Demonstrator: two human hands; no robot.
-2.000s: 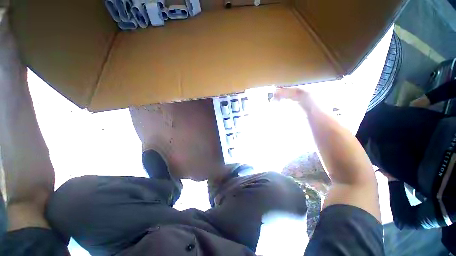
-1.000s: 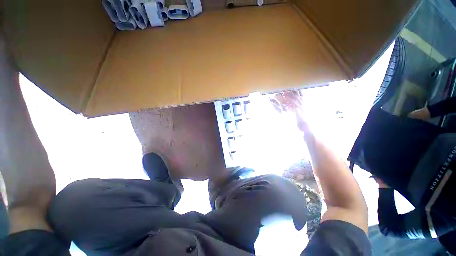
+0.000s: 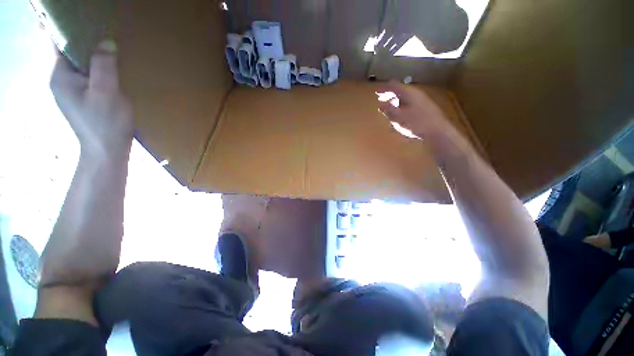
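Observation:
A large open cardboard box (image 3: 299,153) is tilted towards me at the top of the head view. Several white-grey, hollow oval-ended pieces (image 3: 281,72) lie in its far left corner. My left hand (image 3: 94,101) grips the edge of the box's left side, thumb on the inside face. My right hand (image 3: 410,115) is over the box's inside, right of the pieces, blurred and partly sunlit; its fingers look apart and I see nothing held. A white pocketed tray (image 3: 342,243) lies below the box, mostly washed out by glare, with pieces visible in its left pockets.
My knees and a dark shoe (image 3: 233,257) are below the box, beside a reddish-brown surface (image 3: 285,240). A person in black (image 3: 577,285) is at the right, near a tyre (image 3: 556,198). Sunlight and a dark shadow fall at the box's far right.
My right hand has moved from the tray up into the box. My left hand has come into view on the box's left side. The box and pieces appear lower and further right.

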